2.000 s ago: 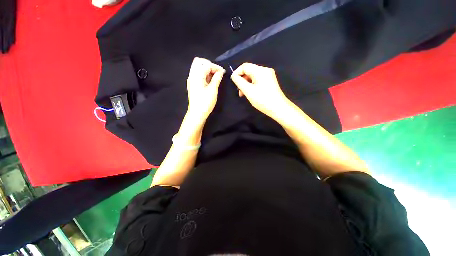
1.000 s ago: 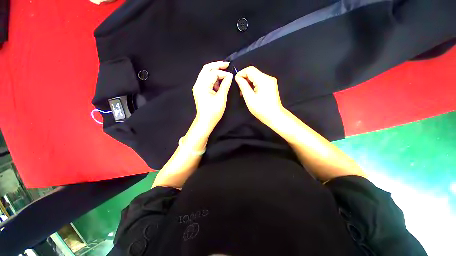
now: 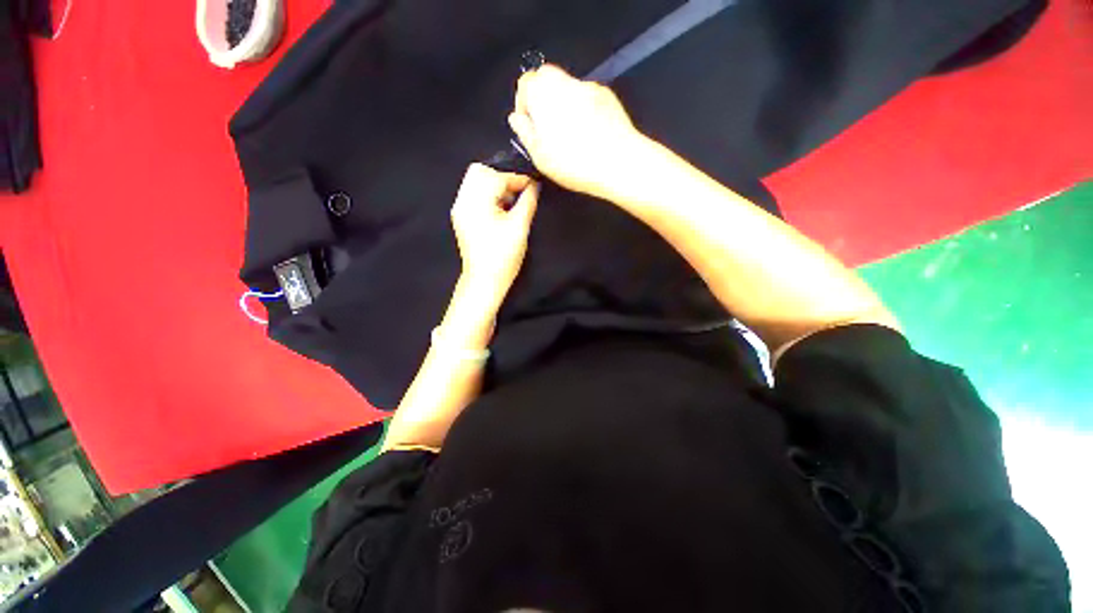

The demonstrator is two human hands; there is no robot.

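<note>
A dark coat (image 3: 396, 132) lies on a red-covered table, its collar end to the left. My left hand (image 3: 493, 216) pinches the coat's front edge (image 3: 509, 159), which stands up in a small fold. My right hand (image 3: 569, 126) is just above and right of it, fingers closed near the fold; a small pale glint, perhaps a needle, shows by its fingertips. One round coat button (image 3: 533, 59) is just above my right hand. Another button (image 3: 339, 204) is near the collar. A bluish lining strip (image 3: 659, 38) shows beyond.
A white bowl (image 3: 254, 48) with small dark pieces stands on the red cloth (image 3: 132, 240) at the upper left. A hanger hook (image 3: 249, 307) sticks out beside the neck label (image 3: 294, 283). Other dark cloth (image 3: 204, 527) hangs at the lower left over the green floor (image 3: 959, 287).
My right hand has moved up and left over the coat, and the front edge is now folded up at my left fingers. The view has shifted, showing more of the white bowl.
</note>
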